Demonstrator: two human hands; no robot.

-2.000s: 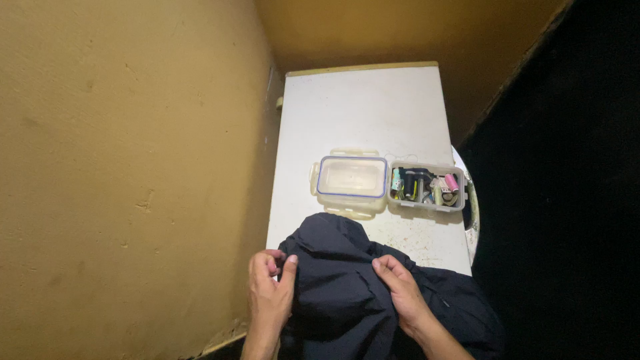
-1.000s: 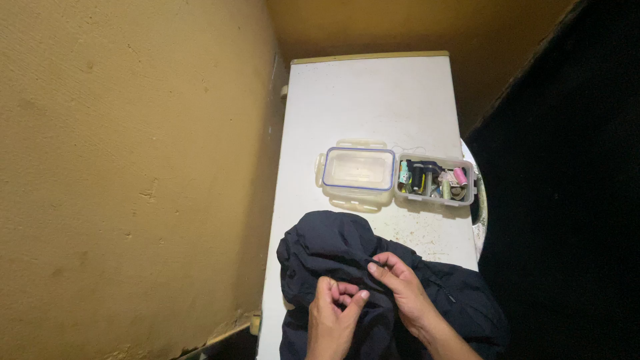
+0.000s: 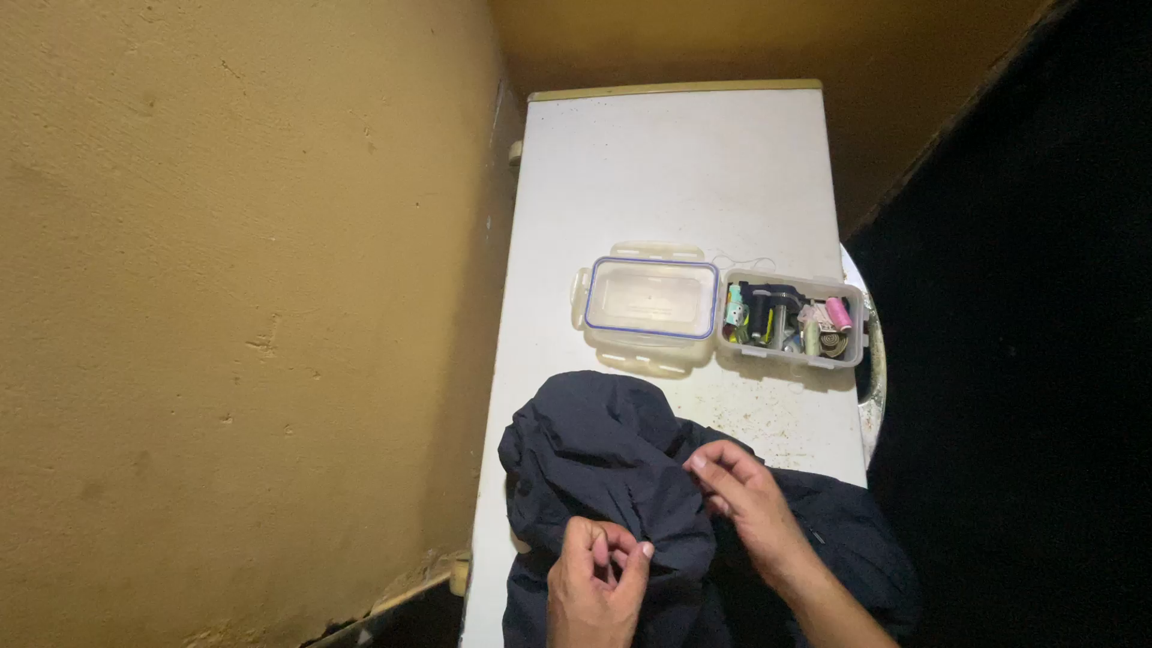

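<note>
A dark navy cloth garment [image 3: 603, 450] lies bunched over the near end of a white tabletop [image 3: 675, 171]. My left hand [image 3: 601, 576] pinches its fabric near the bottom of the view, thumb and fingertips together. Farther right and a little higher, my right hand [image 3: 742, 495] grips the garment between thumb and fingers. Whether a needle or thread is in either hand cannot be made out. Beyond the cloth sits an open plastic sewing box [image 3: 792, 358] with thread spools, among them a pink spool [image 3: 838, 313] and a black spool [image 3: 760, 315].
Left of the box rests a clear plastic lid [image 3: 652, 301] with a blue seal and side clips. A thin pale thread [image 3: 747, 261] lies behind them. A tan wall [image 3: 270, 270] runs along the left side. A round light-coloured rim [image 3: 871, 405] shows past the table's right edge.
My hands came together on the garment between the first and second frames. Now they are a little farther apart, the left one lower. The bunched cloth has changed shape.
</note>
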